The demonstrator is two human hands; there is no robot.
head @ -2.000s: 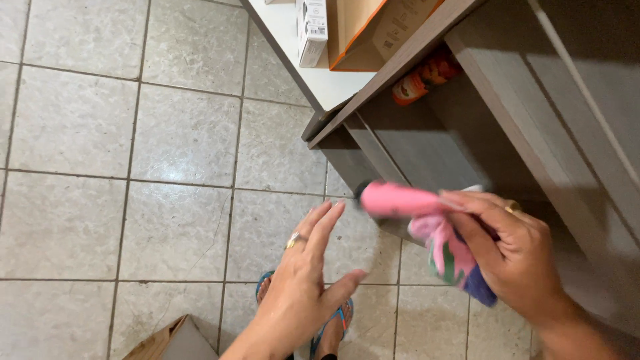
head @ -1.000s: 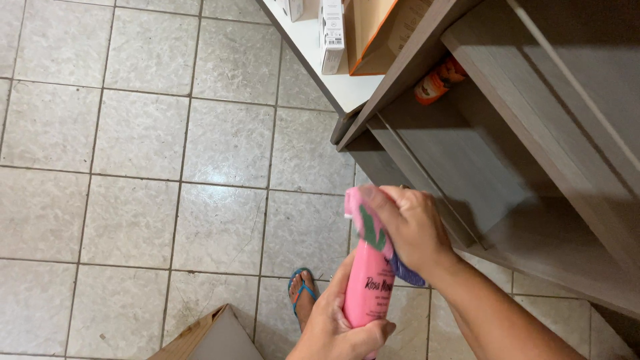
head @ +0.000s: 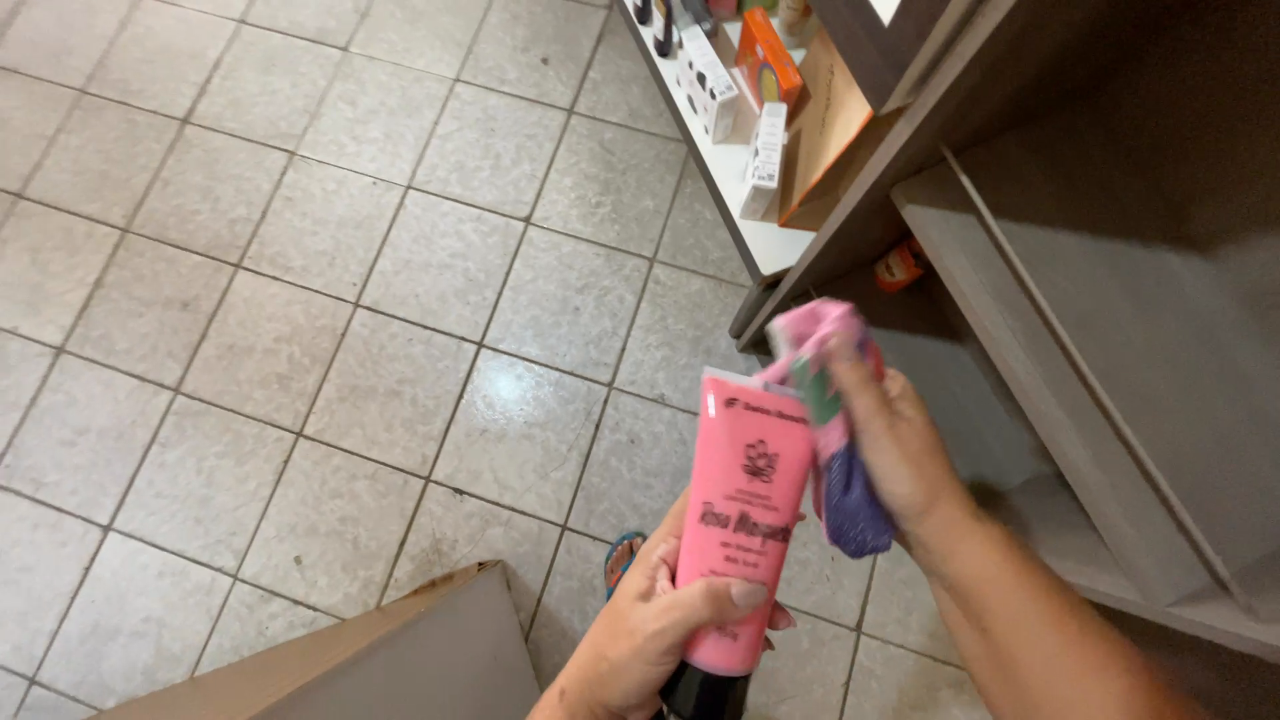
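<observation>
A pink plastic squeeze tube (head: 750, 500) with dark print stands cap down in my left hand (head: 665, 610), the thumb across its front. Its black cap (head: 705, 690) points toward the bottom edge. My right hand (head: 890, 430) grips a bunched cloth (head: 850, 490), pink, green and purple, possibly a sock. The cloth is beside the upper right edge of the tube; whether they touch is unclear. Motion blurs the right fingers.
At right is a grey wooden shelf unit (head: 1080, 380) with an orange container (head: 900, 265) inside. A white shelf (head: 780, 245) holds white boxes (head: 765, 155) and an orange box (head: 768, 60). A cardboard box (head: 420, 660) sits at lower left on the tiled floor (head: 300, 300).
Two seconds ago the right hand held both tube and cloth, and the left hand was empty. The left hand has since taken the tube. Its printed front now faces the camera. The view has shifted.
</observation>
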